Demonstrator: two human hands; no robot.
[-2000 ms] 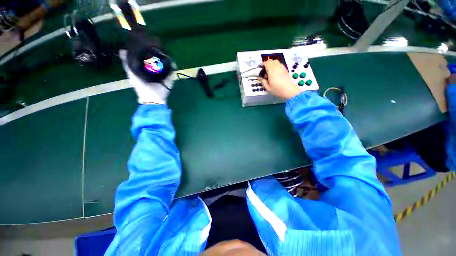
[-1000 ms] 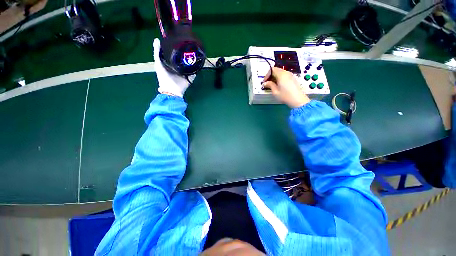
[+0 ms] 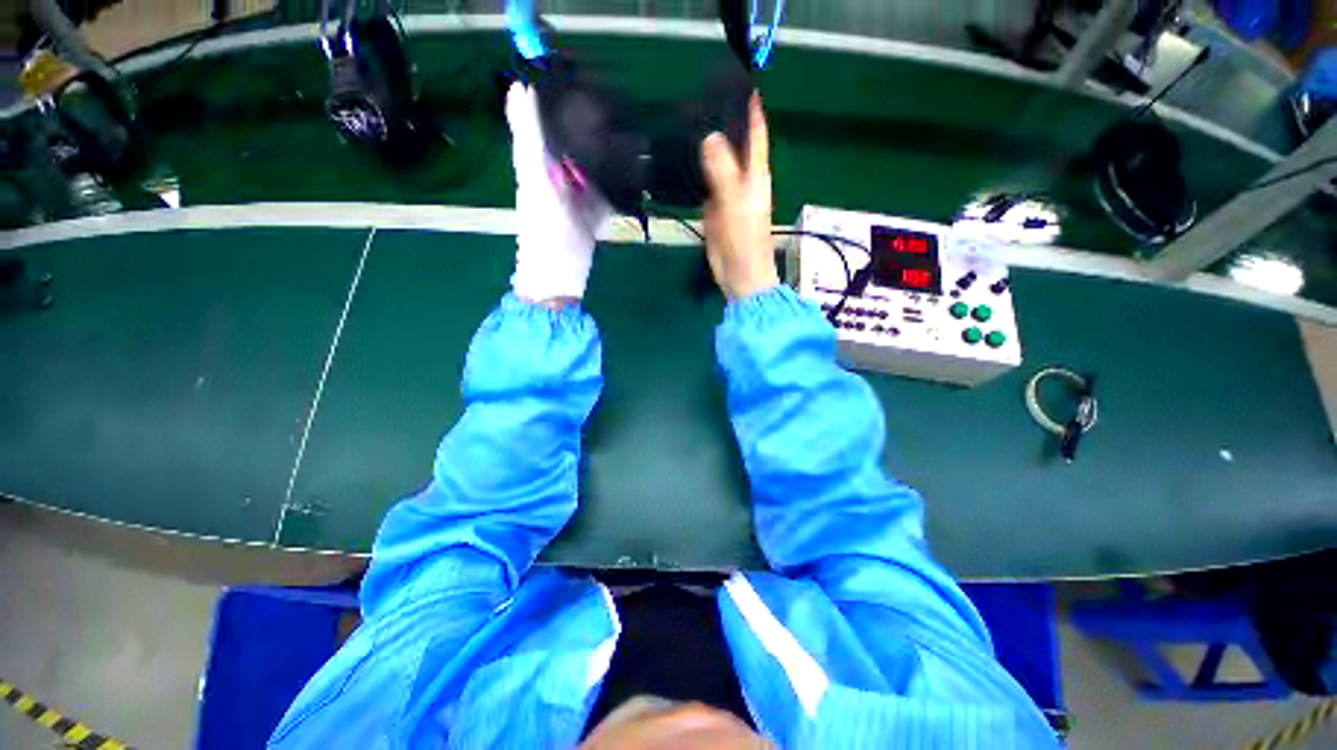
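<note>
A black gaming headset (image 3: 653, 139) is held up between my two hands, over the white rail and belt. Its outer arcs glow blue at the top edge of the picture, and a pink glow shows at the left earcup. My left hand (image 3: 550, 220), in a white glove, holds the left side. My bare right hand (image 3: 739, 205) holds the right side. The headset is blurred. The white headset tester (image 3: 906, 344) stands on the worktop to the right, its two-row red display lit. A thin black cable (image 3: 829, 239) runs over its front left part.
Other headsets sit on the green belt: one beyond my left hand (image 3: 359, 103), one far left (image 3: 88, 132), one at right (image 3: 1141, 169). A coiled pale lead (image 3: 1059, 407) lies right of the tester. A white rail (image 3: 440, 220) edges the green worktop (image 3: 660, 425).
My right hand has left the tester and now holds the headset's right side. My left hand has turned the headset, so both earcups are between my hands. The view has shifted left.
</note>
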